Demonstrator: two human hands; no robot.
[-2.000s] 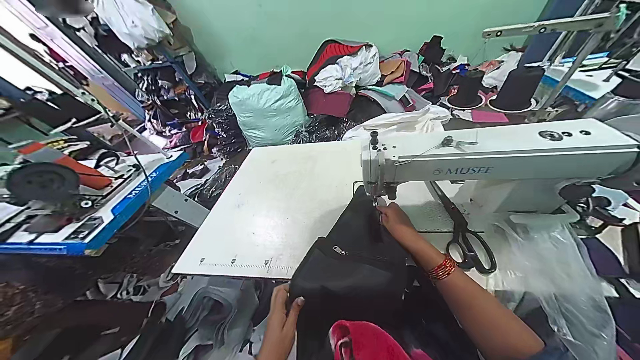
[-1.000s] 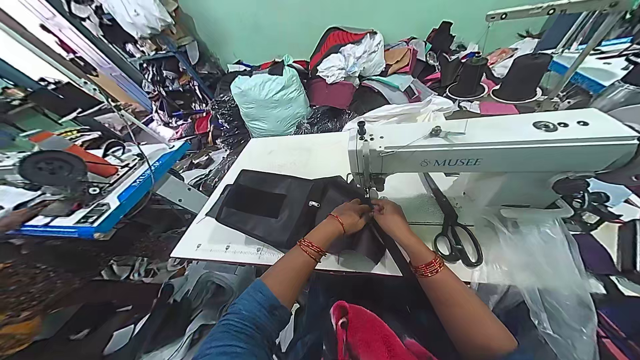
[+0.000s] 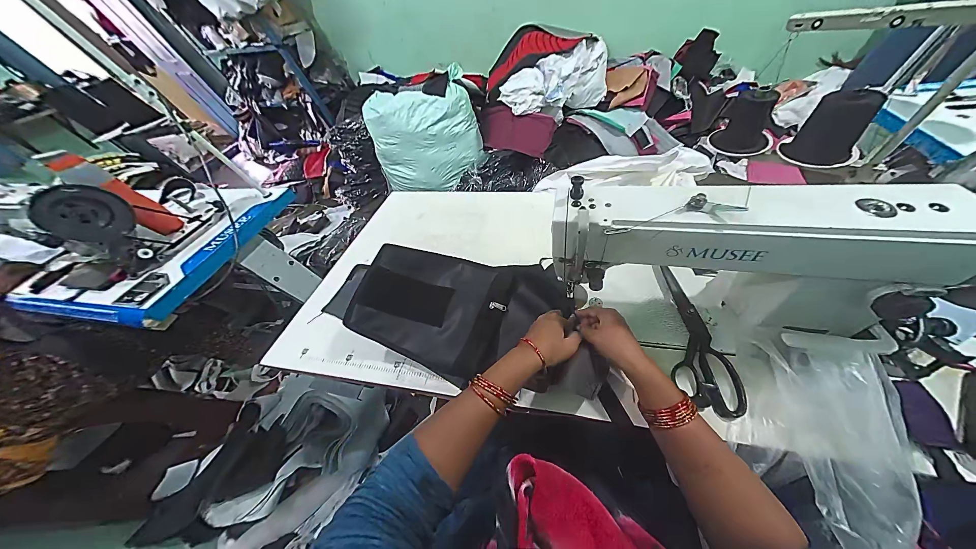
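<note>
A black fabric bag piece (image 3: 465, 305) with a zipper pull lies across the white sewing table (image 3: 450, 217), its right end under the needle area of a Musee sewing machine (image 3: 755, 236). My left hand (image 3: 555, 339) grips the edge of the piece just in front of the presser foot. Beside it, almost touching, my right hand (image 3: 606, 332) pinches the same edge. The fingertips partly hide the fabric between them. A narrow black strip (image 3: 616, 404) hangs from near my right hand over the table's front edge. Black-handled scissors (image 3: 705, 366) lie right of my right hand.
Clear plastic sheeting (image 3: 823, 427) drapes over the table's right front. Behind stand a pale green stuffed bag (image 3: 423, 133), heaped cloth and black thread cones (image 3: 835, 126). Another machine table (image 3: 191, 267) with a blue edge is at left. Grey fabric pieces (image 3: 320, 435) are piled below the table.
Two seconds ago my left hand held the bag piece near the front edge; it is now beside my right hand at the needle. The piece, earlier hanging toward me, now lies leftward across the table.
</note>
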